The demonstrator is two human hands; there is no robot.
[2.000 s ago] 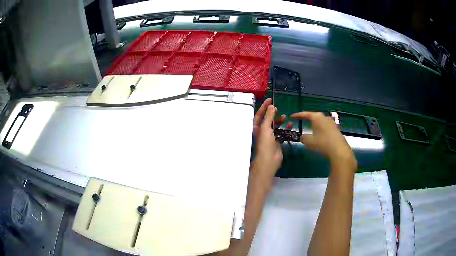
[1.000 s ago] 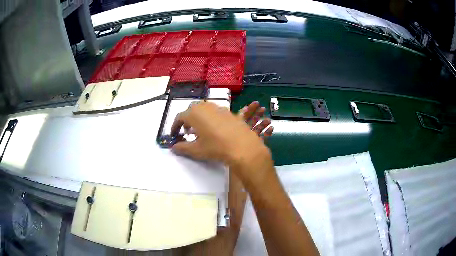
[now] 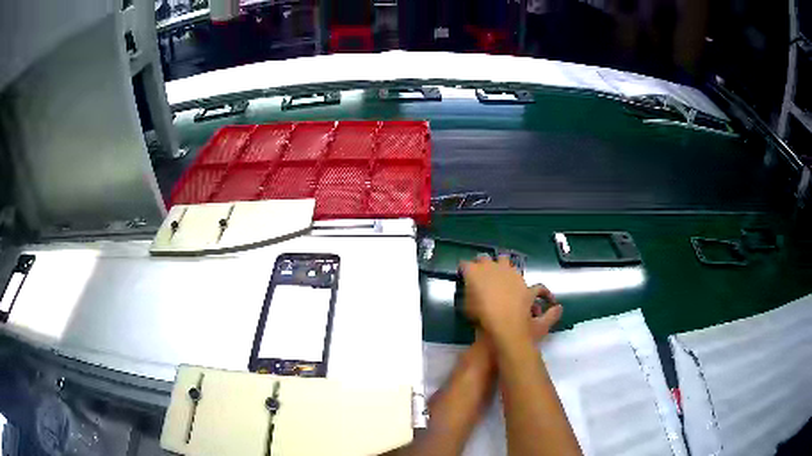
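A phone middle frame (image 3: 296, 313) lies on the white infeed belt (image 3: 374, 312), its near end by the near guide plate (image 3: 343, 419). Another phone middle frame (image 3: 442, 255) lies on the green conveyor (image 3: 663, 312), just right of the belt's end. My right hand (image 3: 495, 292) has its fingertips at this frame's near edge and right end; blur hides whether they grip it. My left hand (image 3: 545, 312) is partly hidden behind my right wrist, over the conveyor, fingers apart and nothing seen in it. My forearms cross.
A red tray (image 3: 343, 191) stands behind the belt and far guide plate (image 3: 236, 227). More frames lie on the conveyor, one (image 3: 598, 248) to the right. Foam sheets (image 3: 605, 383) cover the near ledge. A grey machine housing (image 3: 76, 134) stands at the left.
The frame that my hands held over the conveyor was brought onto the white belt and let go. My right hand has moved right to another frame. My left hand has moved right too.
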